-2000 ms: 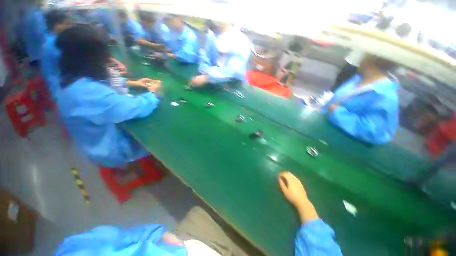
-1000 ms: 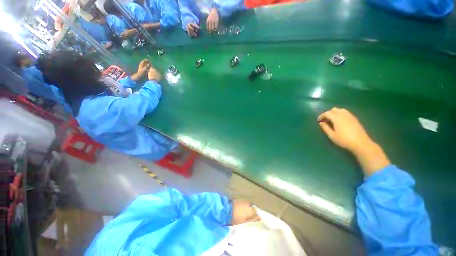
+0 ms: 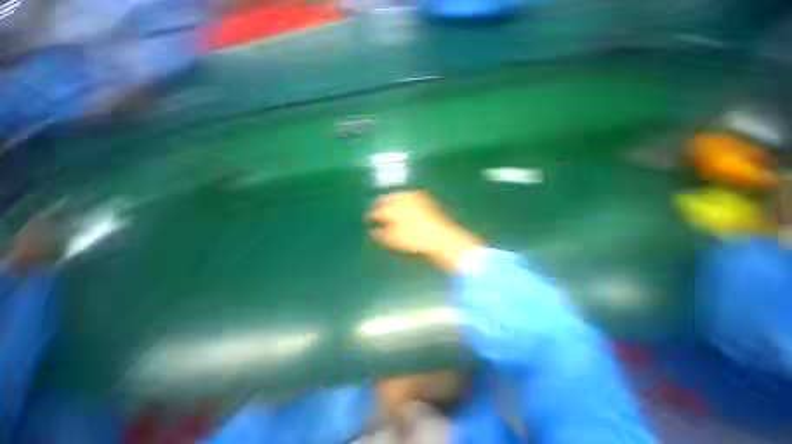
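The frame is strongly blurred. My right hand [image 3: 417, 227] is at the middle of the view, over the green conveyor belt [image 3: 260, 251], with its fingers curled; whether it holds anything cannot be told. My left hand [image 3: 421, 390] is at the bottom edge, close to my body, blurred and partly cut off; its grip cannot be told. A small greyish unit [image 3: 354, 127] lies on the belt beyond my right hand. A white paper slip [image 3: 512, 176] lies on the belt to the right of that hand.
An orange stop box [image 3: 732, 160] and a yellow label [image 3: 725, 211] are at the right edge, beside another person's blue sleeve [image 3: 754, 286]. Another person's hand [image 3: 35, 243] is at the left edge. A red bin [image 3: 273, 23] is across the belt.
The view has swung to the right, so the stop box now shows and the paper slip stands nearer the middle. My right hand remains over the belt with curled fingers.
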